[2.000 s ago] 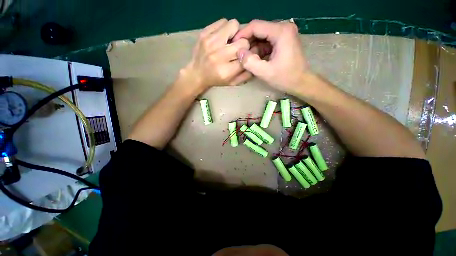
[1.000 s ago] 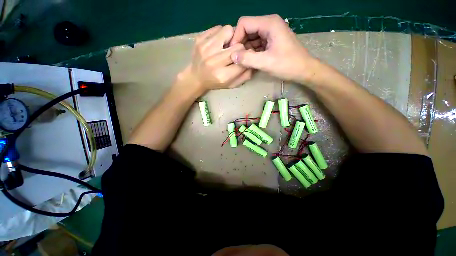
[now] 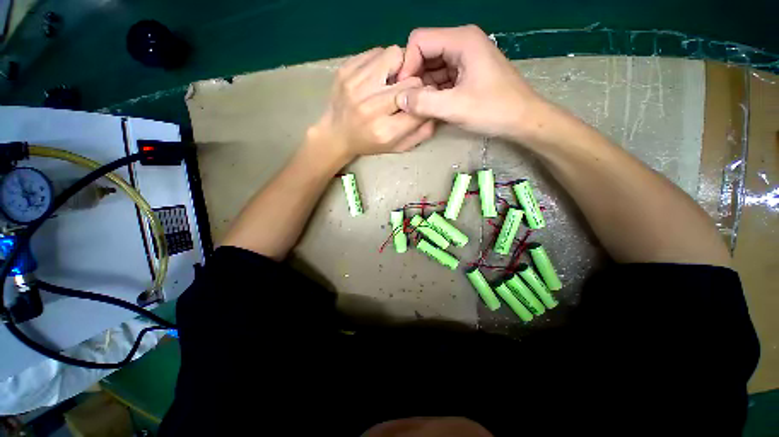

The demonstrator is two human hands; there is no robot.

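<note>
My left hand (image 3: 372, 104) and my right hand (image 3: 465, 84) are together over the far part of the tan cardboard mat (image 3: 256, 128). Their fingers are curled and touch each other. What they hold, if anything, is hidden by the fingers. Several light green battery cells (image 3: 509, 231) with thin red and dark wires lie loose on the mat, nearer to my body. One cell (image 3: 352, 195) lies apart, to the left of the others.
A white box machine (image 3: 81, 282) with a pressure gauge (image 3: 26, 195), black hoses and a yellowish hose stands at left. The dark green conveyor belt (image 3: 290, 30) runs beyond the mat and carries a round black part (image 3: 154, 43). Clear tape lies on the mat at right.
The round black part on the belt has moved to the right, and other dark parts show behind it at left. My hands have shifted slightly left and stay together. The cells lie as before.
</note>
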